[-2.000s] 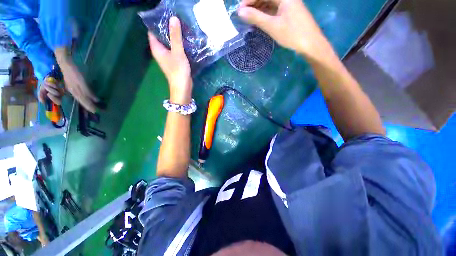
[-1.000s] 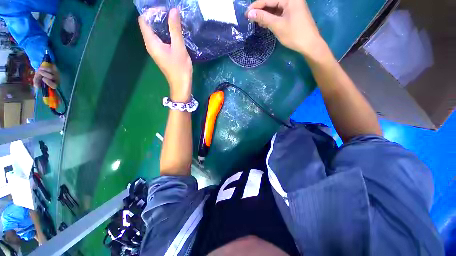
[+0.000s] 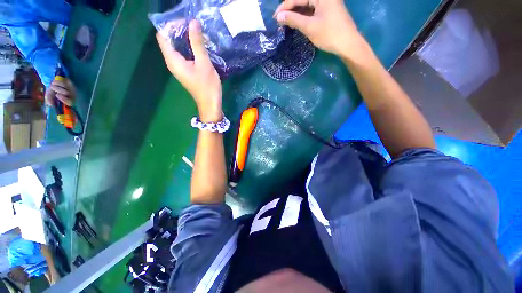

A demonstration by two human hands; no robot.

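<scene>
A clear plastic bag with dark contents [image 3: 243,48] and a white label is held at the top of the view. My left hand [image 3: 194,66] grips its left side, thumb on top. My right hand [image 3: 317,26] is at its right edge, thumb and fingertips together on the plastic. The round screw tray [image 3: 291,57] lies on the bench, partly under the bag. The orange and black electric screwdriver [image 3: 245,140] lies on the bench below the bag, its bit toward me.
A pile of black and white bracket parts [image 3: 150,257] is at the lower left. A cardboard box [image 3: 443,109] with clear plastic stands at the right. Across the green conveyor [image 3: 129,154], another person's hand [image 3: 60,91] holds a screwdriver. Black frames [image 3: 84,228] lie at the left.
The bag has turned and shifted slightly in my hands. Across the conveyor, one of the other person's hands and the black frame by it have gone from view.
</scene>
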